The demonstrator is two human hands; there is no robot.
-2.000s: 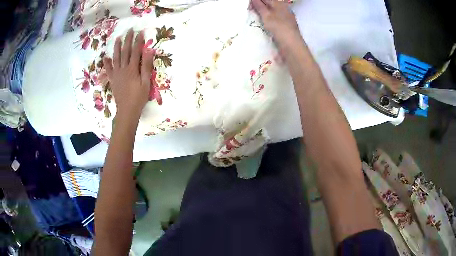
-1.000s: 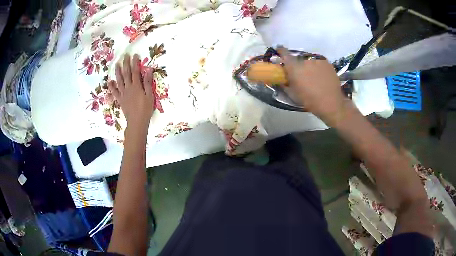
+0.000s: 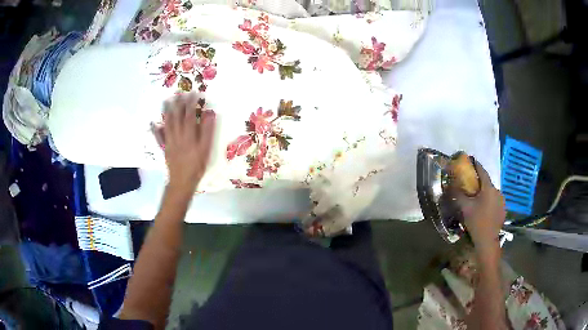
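The cream floral garment [image 3: 258,129] lies spread over the white padded ironing buck [image 3: 97,103], with a bunched part hanging over the near edge. My left hand [image 3: 187,138] rests on the garment's left part, fingers apart and slightly blurred, holding nothing. My right hand [image 3: 482,209] grips the orange-tan handle of the steam iron [image 3: 438,193] at the right near edge of the table. The iron is off the garment, its dark shiny body turned to the left. Whether its sole touches the table cannot be told.
A blue slotted plastic piece [image 3: 521,175] sits at the table's right edge. The hose [image 3: 554,238] runs off to the right. A black phone [image 3: 119,183] lies at the near left. Floral garments [image 3: 529,303] hang low at right. White hangers [image 3: 103,236] are at lower left.
My right hand left the garment, took hold of the iron, brought it left over the cloth, then back right. The garment has shifted right on the buck.
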